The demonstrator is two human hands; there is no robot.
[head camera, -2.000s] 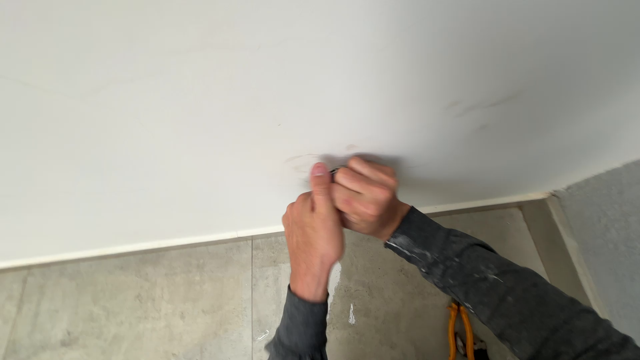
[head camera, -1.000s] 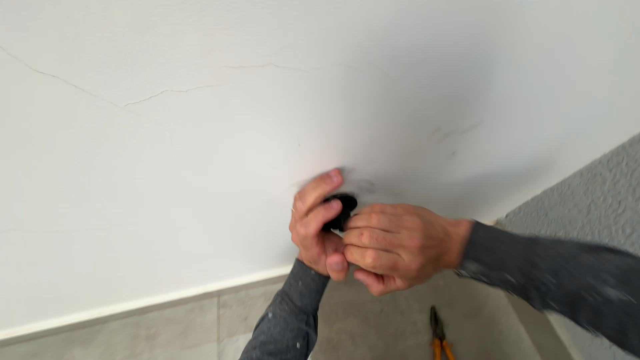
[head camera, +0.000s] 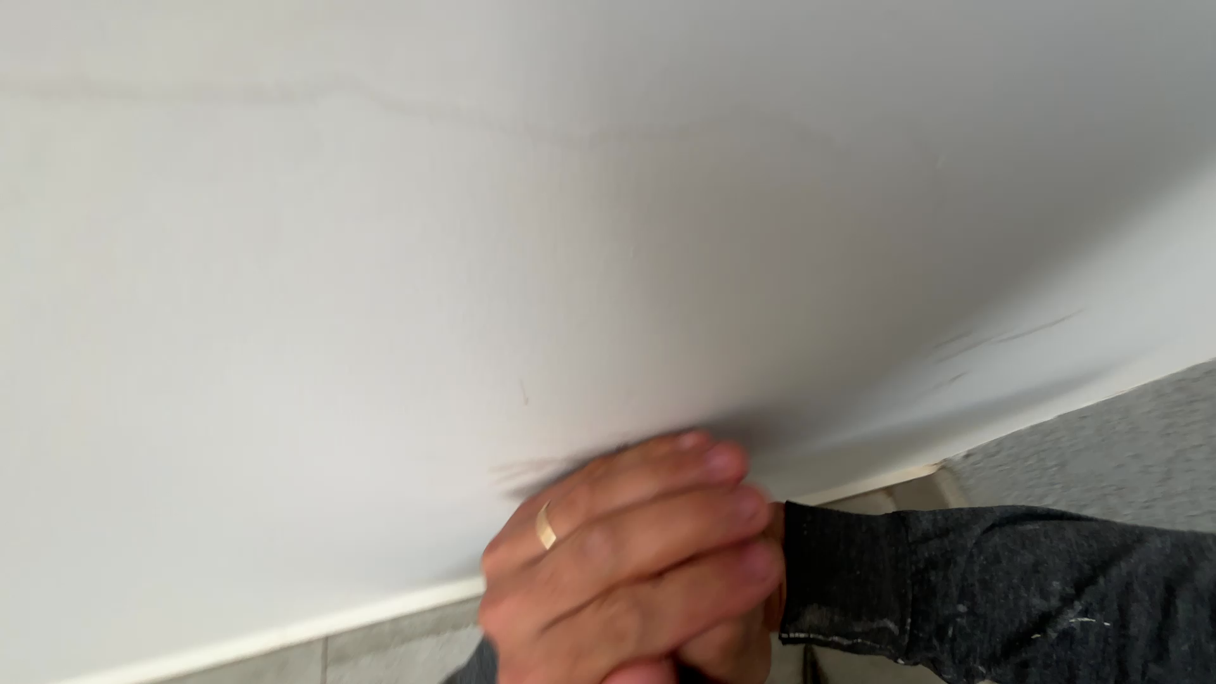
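Note:
My left hand [head camera: 617,560], with a gold ring on one finger, lies over my right hand [head camera: 736,636] close against the white wall [head camera: 332,313], low down near its bottom edge. Its fingers point right and are nearly together. Most of my right hand is hidden beneath it; only the wrist and a part of the hand show, at the end of a dark grey sleeve [head camera: 950,579] with white specks. Whether either hand holds anything cannot be seen. Dark scuff marks are on the wall beside the fingers and farther right.
A pale strip [head camera: 399,603] runs along the foot of the wall. Below it are grey floor tiles [head camera: 266,665]. A rough grey wall [head camera: 1121,437] meets the white one at the right. A thin crack crosses the upper part of the white wall.
A second ago both hands were around a round black thing, which is now out of sight. The left hand has come over the right. The view has moved closer to the wall.

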